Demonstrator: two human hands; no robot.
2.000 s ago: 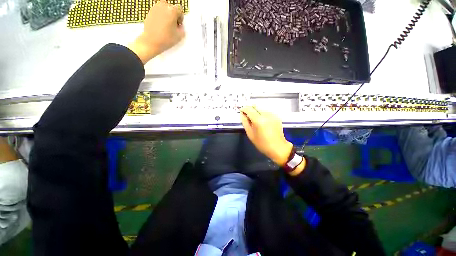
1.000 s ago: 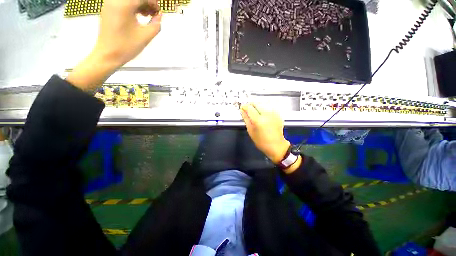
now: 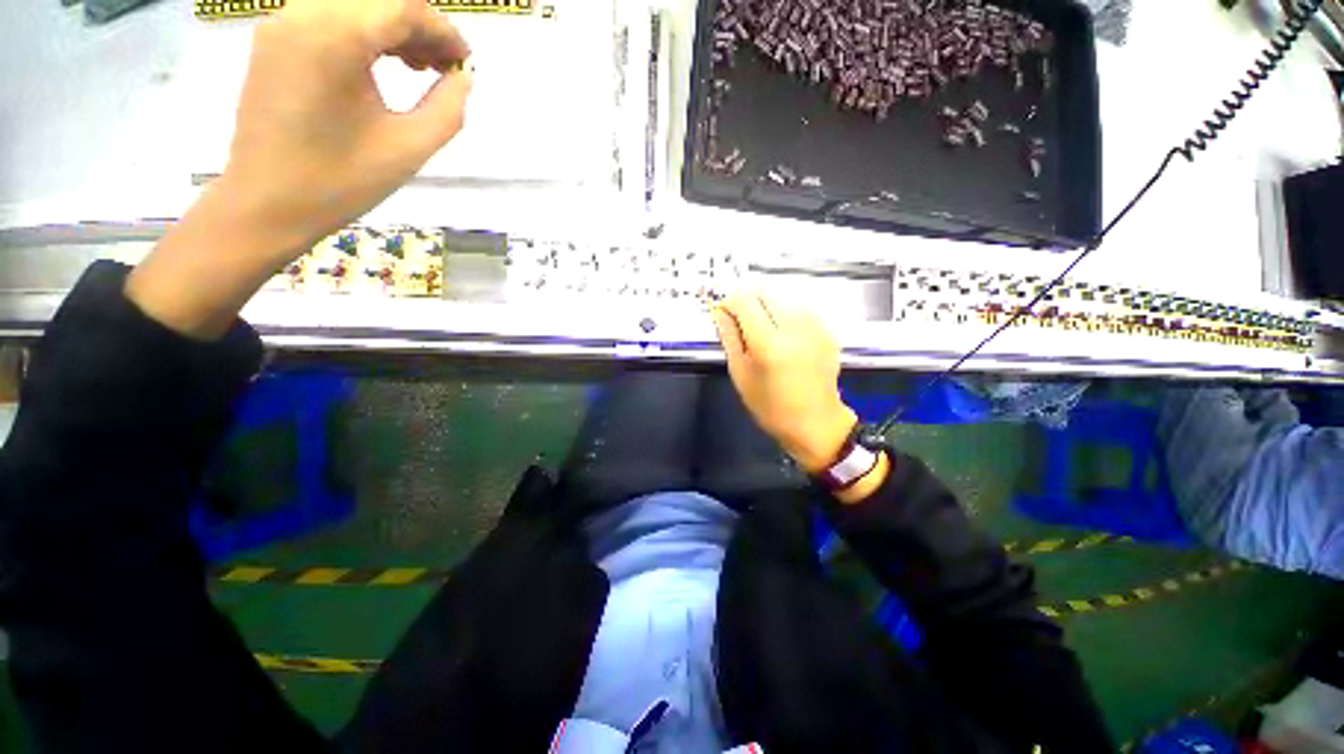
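The pale circuit board panel point(image 3: 619, 271) lies in the conveyor rail point(image 3: 479, 327) at the table's front edge. My left hand point(image 3: 332, 125) is raised at the upper left, over the white surface, thumb and forefinger pinched around a tiny yellowish thing that looks like a yellow component point(image 3: 463, 65). My right hand point(image 3: 784, 368) rests at the board's right end, fingers bent together with the tips at its front edge; whether they hold anything is hidden. The block of yellow components point(image 3: 494, 6) is cut off by the top edge and partly behind my left hand.
A black parts tray point(image 3: 884, 218) holds loose dark cylinders. A coiled cord point(image 3: 1253, 77) runs down across the tray's right corner to my right wrist. Filled boards point(image 3: 398, 262) lie left in the rail, more boards point(image 3: 1106, 312) right. Another person's sleeve point(image 3: 1253, 479) is at the right.
My left hand has left the yellow block and moved left and towards me, its fingertips pinched. My right hand has stayed at the board's right end. The view has shifted slightly.
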